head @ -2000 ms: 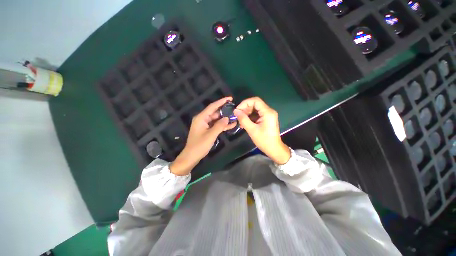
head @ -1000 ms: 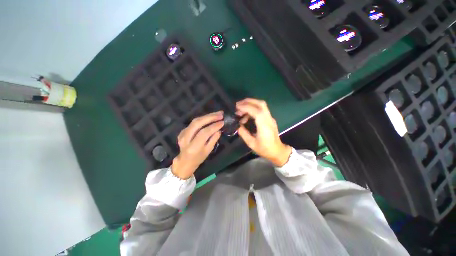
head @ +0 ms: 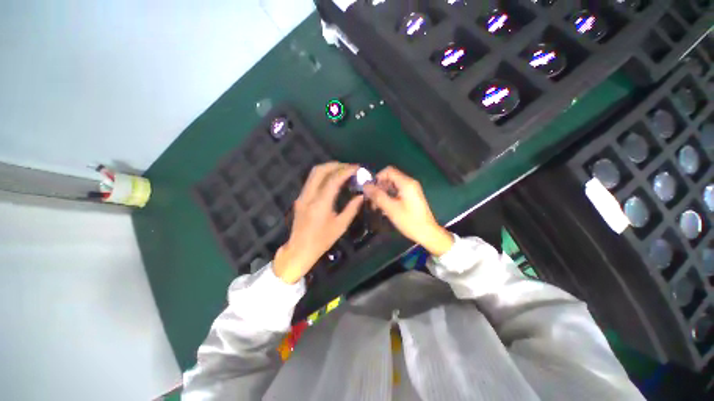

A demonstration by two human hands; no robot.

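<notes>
A round dark lens unit with a white-violet glare is held between the fingertips of both hands, above the right part of the work tray. My left hand grips its left side with curved fingers. My right hand pinches its right side with thumb and fingers. The black work tray lies flat under and left of the hands. One lens unit sits in its far corner compartment. Others sit in compartments near my left wrist and below the held unit, partly hidden by my hands.
A single lens unit with a green ring lies on the green mat beside pale specks. Stacked foam trays with lens units stand at the upper right. A lower tray stack holds pale discs. A yellow-white cylinder stands far left.
The view has shifted, so the bench items sit lower and more of the upper right tray shows. Both hands still hold a lens unit, now turned so its face shows bright glare.
</notes>
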